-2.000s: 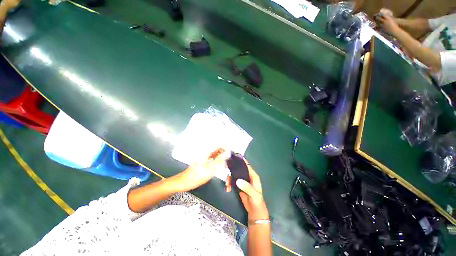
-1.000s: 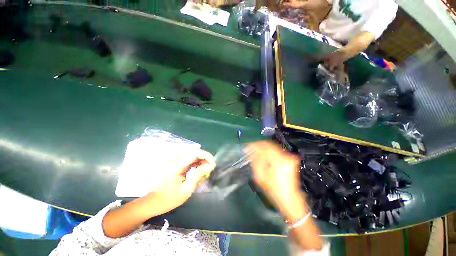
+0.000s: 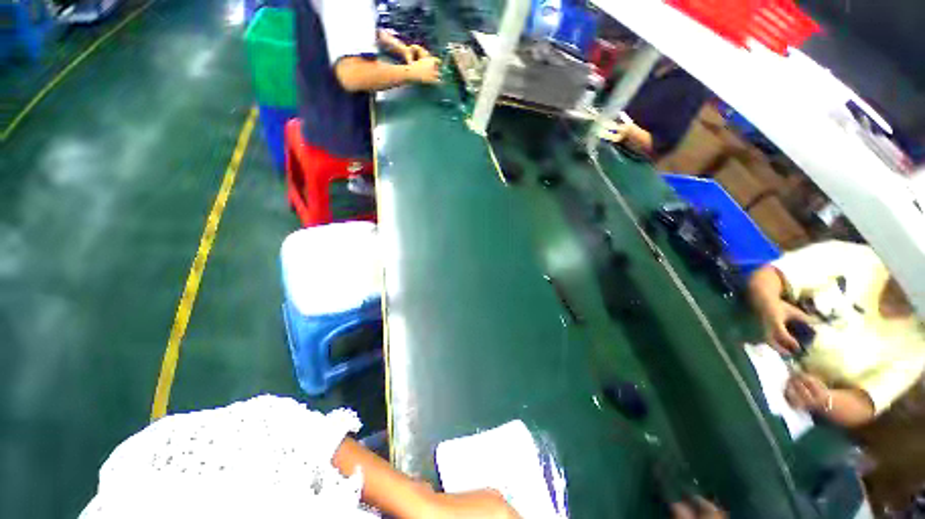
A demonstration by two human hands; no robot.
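Observation:
My left forearm and part of my left hand (image 3: 485, 504) show at the bottom edge, over the near side of the white stack (image 3: 494, 461); the fingers are cut off. Clear film shows along the stack's right edge. Blurred fingertips, seemingly my right hand (image 3: 698, 509), show at the bottom edge farther right, by a dark blurred shape on the conveyor; what they hold cannot be told. A black power adapter (image 3: 627, 398) lies on the conveyor (image 3: 593, 355) beyond the stack.
A white-topped blue stool (image 3: 330, 266) and a red stool (image 3: 319, 177) stand left of the table edge. A person (image 3: 335, 81) works at the far left side. Another person in yellow (image 3: 852, 304) handles a black item opposite, near a blue bin (image 3: 725, 218). A white post (image 3: 502, 66) stands ahead.
The view has swung left along the line, so the adapter pile and raised board are out of the picture. The clear bag seen between my hands earlier is no longer visible.

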